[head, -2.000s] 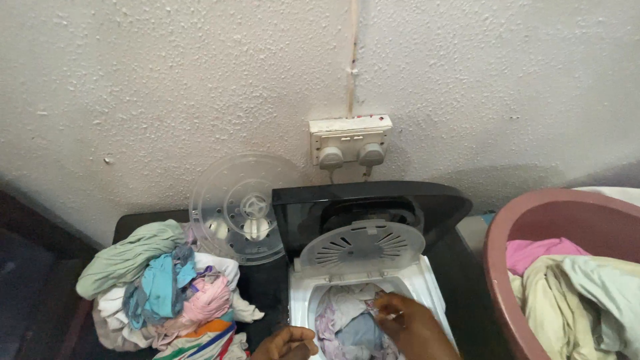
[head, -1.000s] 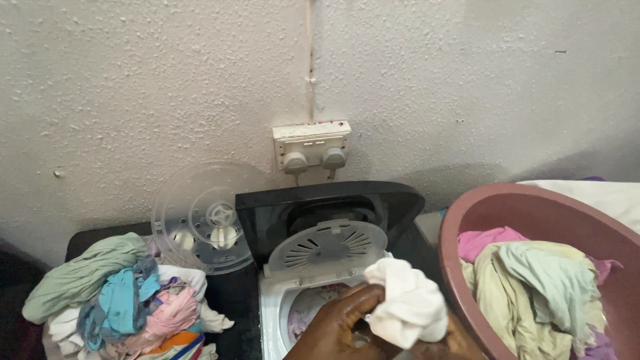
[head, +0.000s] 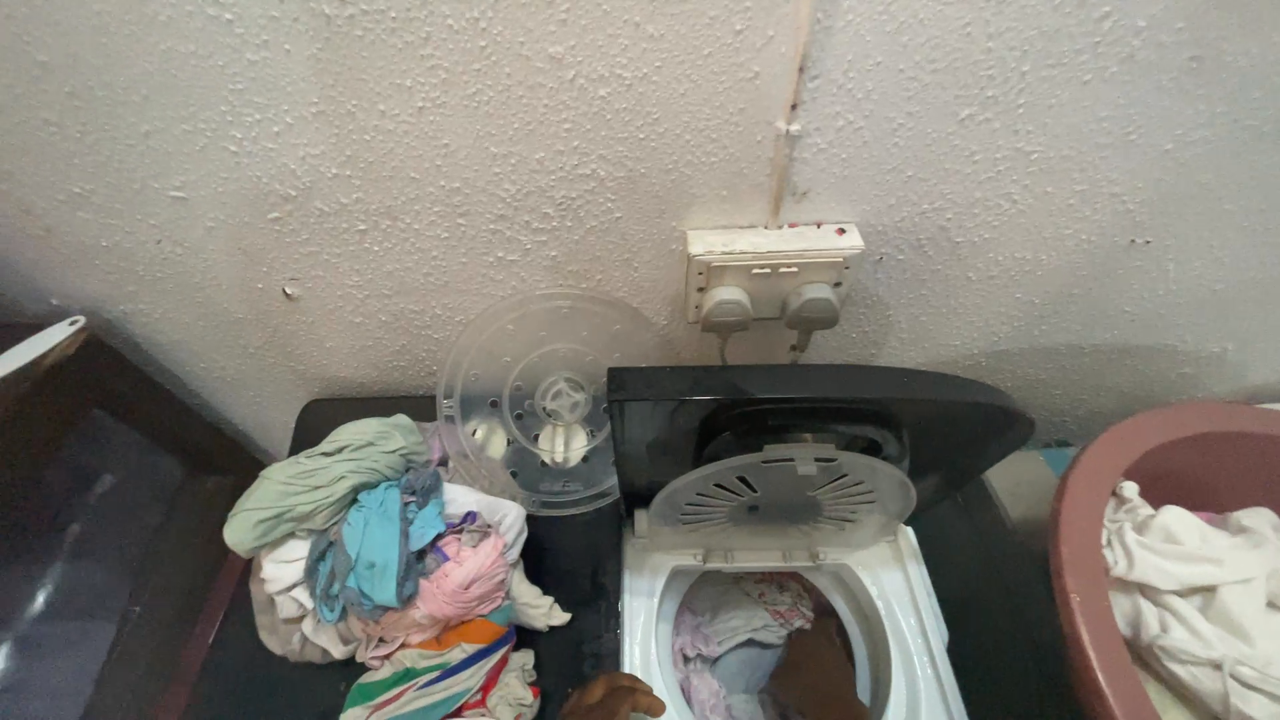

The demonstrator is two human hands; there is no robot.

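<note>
My left hand [head: 612,695] shows at the bottom edge, beside the white rim of the washing machine's spin tub [head: 645,620]; its fingers are partly cut off by the frame. My right hand [head: 820,670] reaches down inside the round opening, against damp clothes [head: 745,615] in white, lilac and pale blue; its fingers are hidden. The tub's slotted plastic inner lid [head: 785,500] is raised. Behind it the black outer lid [head: 650,430] stands up. A white cloth [head: 1190,570] lies on top in the reddish-brown basin [head: 1085,540] at the right.
A heap of wrung clothes [head: 380,540] lies on the machine's black top at the left. A clear perforated disc [head: 530,350] leans against the wall. Two plugs sit in the wall socket [head: 775,275]. A dark wooden piece of furniture [head: 150,430] stands at the far left.
The white cloth my hands held one second ago now lies in the basin. My right hand has moved back into the spin tub, and my left hand is lower at the tub's left side.
</note>
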